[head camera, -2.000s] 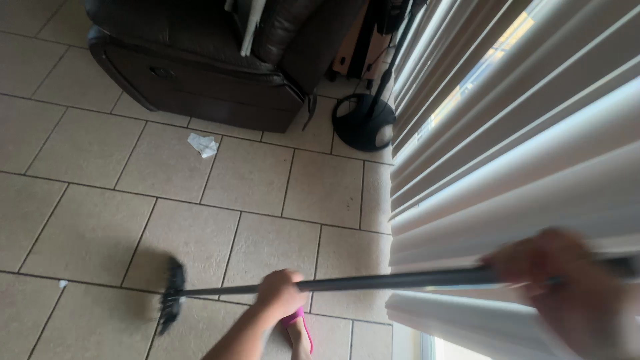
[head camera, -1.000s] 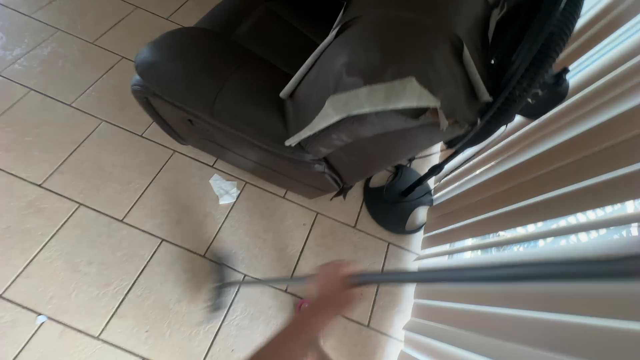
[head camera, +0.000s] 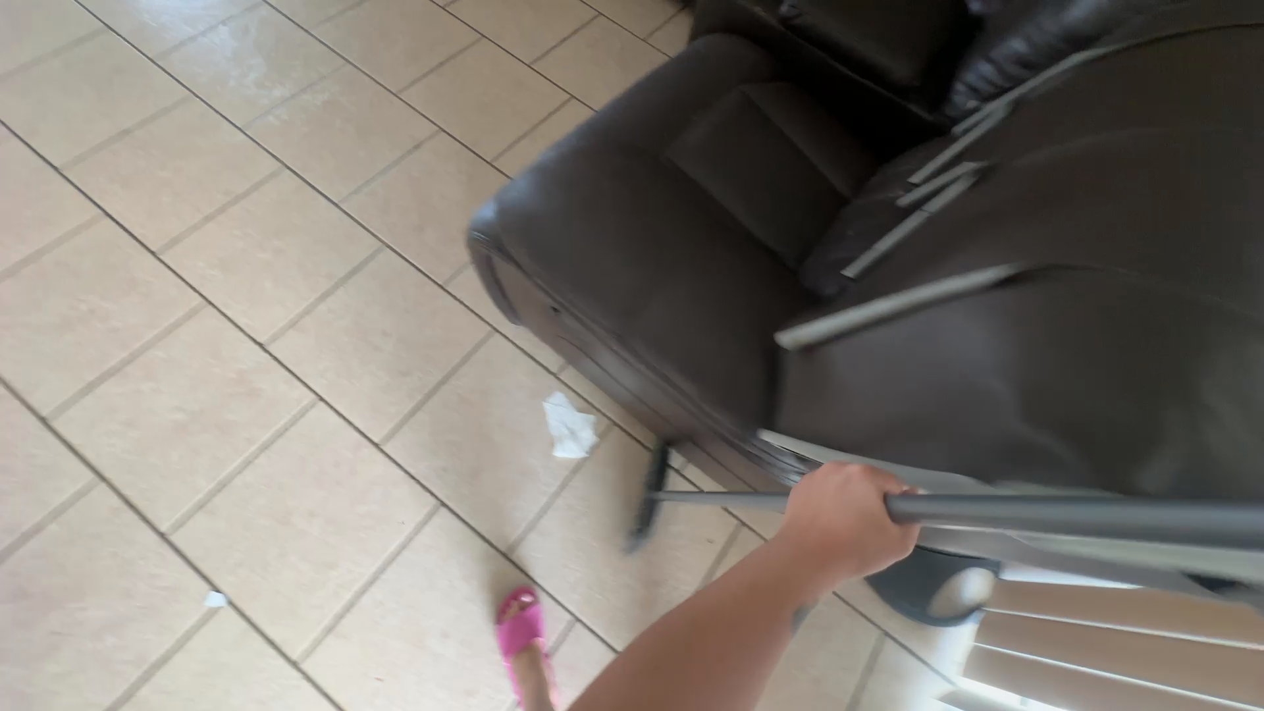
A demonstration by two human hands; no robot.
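My left hand [head camera: 844, 518] is closed around the grey pole [head camera: 1066, 518] of a broom. The pole runs in from the right edge to a dark, blurred broom head [head camera: 649, 499] on the tiled floor, beside the base of a dark brown leather recliner. Just left of the broom head, not touching it, lies a crumpled white piece of paper or tissue [head camera: 570, 427]. A smaller white scrap [head camera: 215, 598] is on the tiles at the lower left. My right hand is out of view.
The recliner [head camera: 632, 227], its covering torn in pale-edged strips, fills the upper right. A round dark stand base [head camera: 928, 588] sits beneath the pole, near vertical blinds [head camera: 1116, 632]. A foot in a pink slide sandal [head camera: 520, 622] stands at the bottom. Beige tiles [head camera: 237, 444] cover the floor.
The broom head has moved closer to the recliner and the white paper. My right hand, on the pole two seconds ago, is out of view. The view has swung toward the recliner.
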